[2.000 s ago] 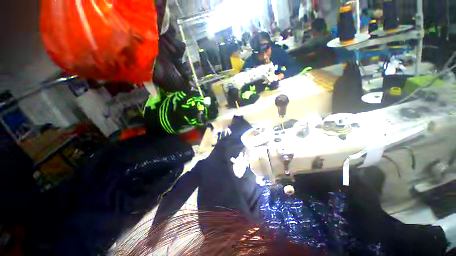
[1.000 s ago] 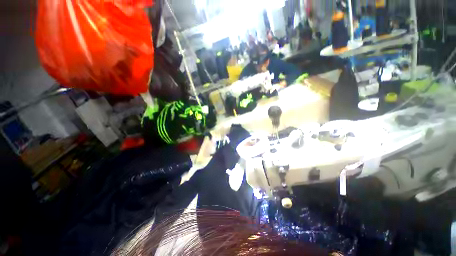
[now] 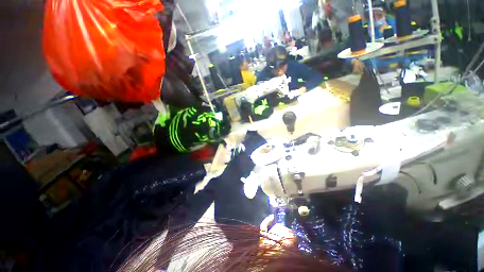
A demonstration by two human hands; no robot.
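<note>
The white sewing machine head [image 3: 339,162] extends in from the right, its needle end above dark cloth. Glittery dark blue fabric [image 3: 318,234] lies under and in front of it. Plain dark cloth [image 3: 233,186] lies to the left of the needle end. Part of a hand, apparently my left hand [image 3: 278,232], shows brightly lit at the cloth just below the machine's left end. Hair in the foreground covers most of it, so its grip cannot be told. My right hand is not in view.
Dark cloth with a sparkling line [image 3: 164,183] is heaped at left. A red-orange bag [image 3: 106,53] hangs upper left. A black and neon green bundle [image 3: 191,130] lies behind. A person [image 3: 286,69] sits at another machine opposite. Thread cones [image 3: 356,36] stand upper right.
A hand has come into sight below the needle end. The glittery fabric has shifted and folded differently under the machine. The camera view has moved slightly.
</note>
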